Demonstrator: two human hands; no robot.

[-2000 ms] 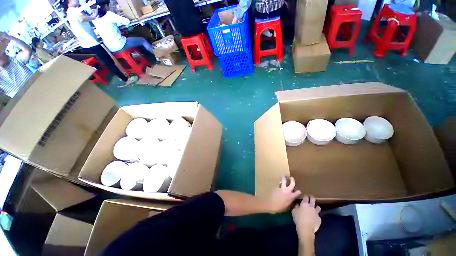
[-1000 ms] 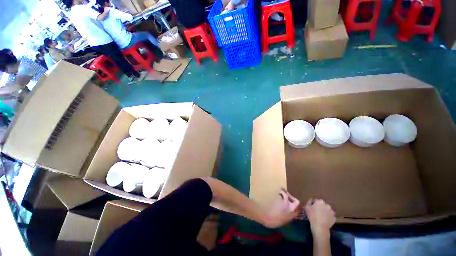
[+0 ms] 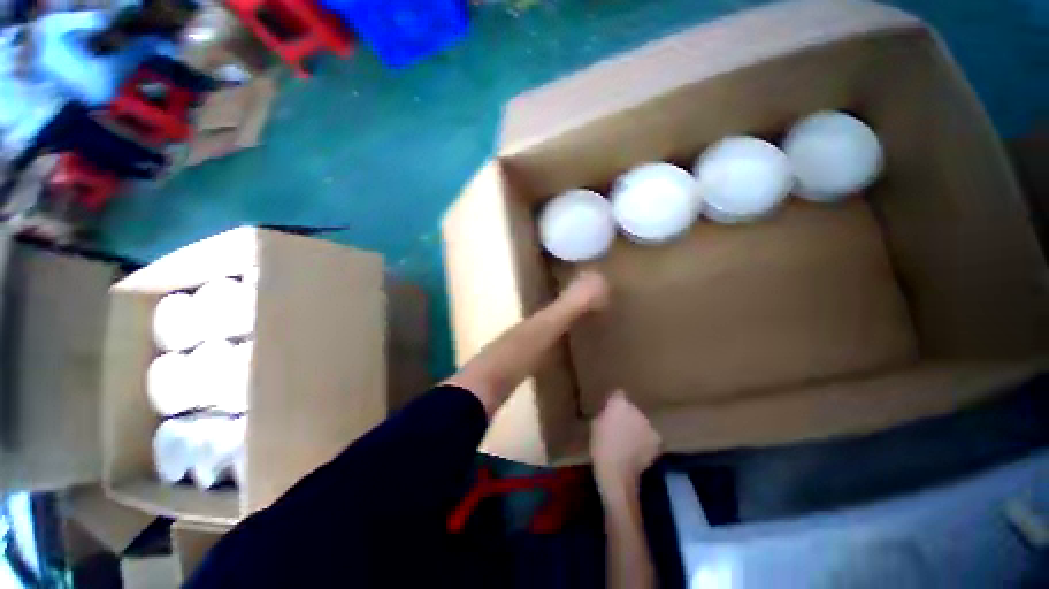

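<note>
An open brown carton (image 3: 748, 305) is in front of me on the right. Several white round housings (image 3: 744, 178) stand in one row along its far wall, open ends up. My left hand (image 3: 588, 292) reaches over the carton's left wall, just below the leftmost housing, apart from it. My right hand (image 3: 625, 435) is at the carton's near left corner, over the near edge. Both hands are blurred with the fingers bunched; whether they hold anything cannot be seen.
A second open carton (image 3: 316, 357) on the left holds rows of white housings (image 3: 196, 380). A red stool (image 3: 512, 497) is below my arms. A white surface (image 3: 874, 535) is at lower right. A blue crate (image 3: 403, 25) and red stools (image 3: 152, 106) stand on the green floor behind.
The view has turned, so both cartons sit differently in it. My left hand has moved from the carton's near edge further inside, towards the housings. My hands, close together before, are now apart.
</note>
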